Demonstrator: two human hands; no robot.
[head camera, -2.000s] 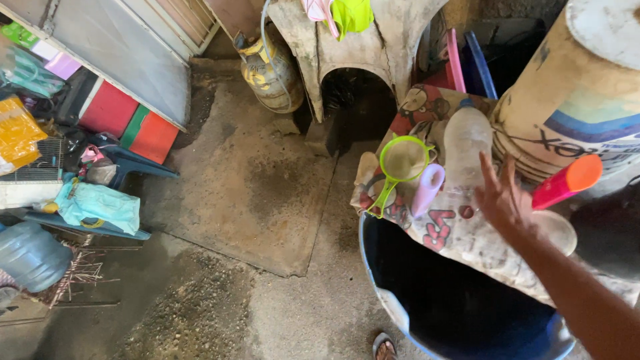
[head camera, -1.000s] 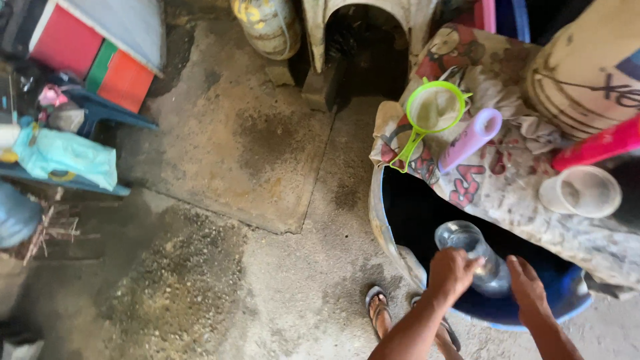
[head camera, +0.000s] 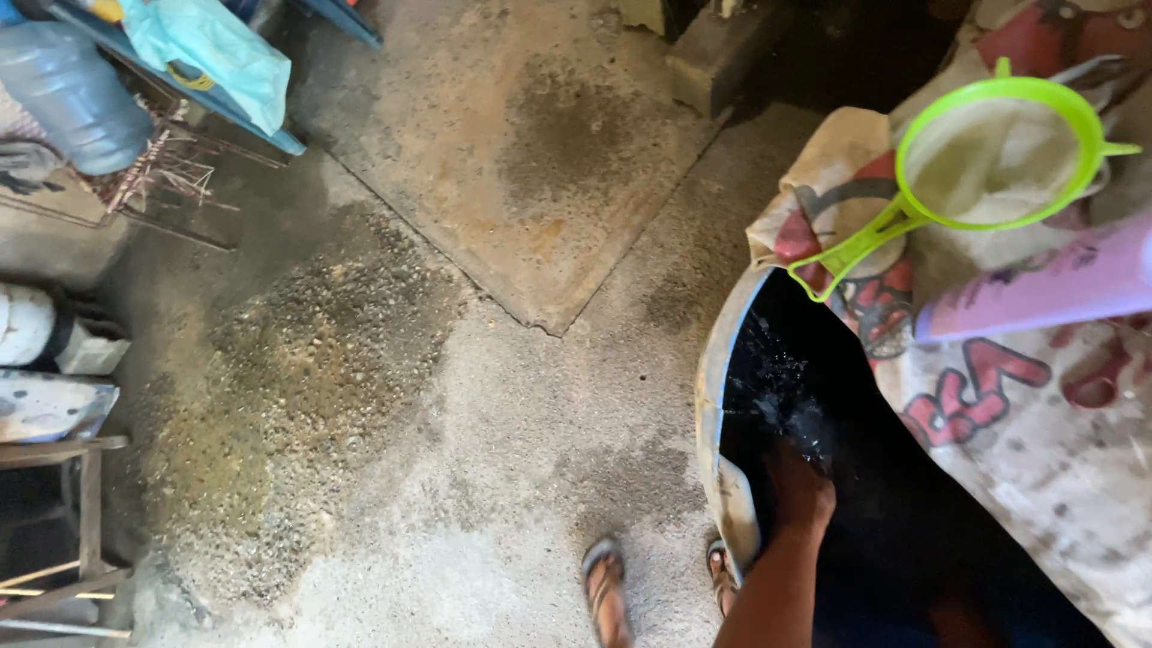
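Observation:
My left hand (head camera: 801, 490) reaches down inside the dark opening of a large drum (head camera: 715, 387); its fingers are lost in shadow beside a splash of water (head camera: 792, 396), and what they hold cannot be seen. Lower right in the drum, a dim brown shape (head camera: 958, 621) may be my right hand, too dark to read. A stained printed cloth (head camera: 1017, 477) covers the surface over the drum's right side. On it lie a lime-green strainer (head camera: 994, 162), its handle reaching over the drum's edge, and a purple plastic bottle (head camera: 1044, 279) to the strainer's lower right.
My sandaled feet (head camera: 607, 585) stand on rough concrete (head camera: 504, 504) left of the drum. At the far left are a blue water jug (head camera: 76, 94), a turquoise plastic bag (head camera: 211, 58), a wire rack (head camera: 153, 180) and a wooden frame (head camera: 90, 513). A concrete block (head camera: 720, 54) sits at the top.
Both hands held a clear plastic container over the drum a second ago; the left has gone down into the drum and the container is no longer visible. The view has shifted closer.

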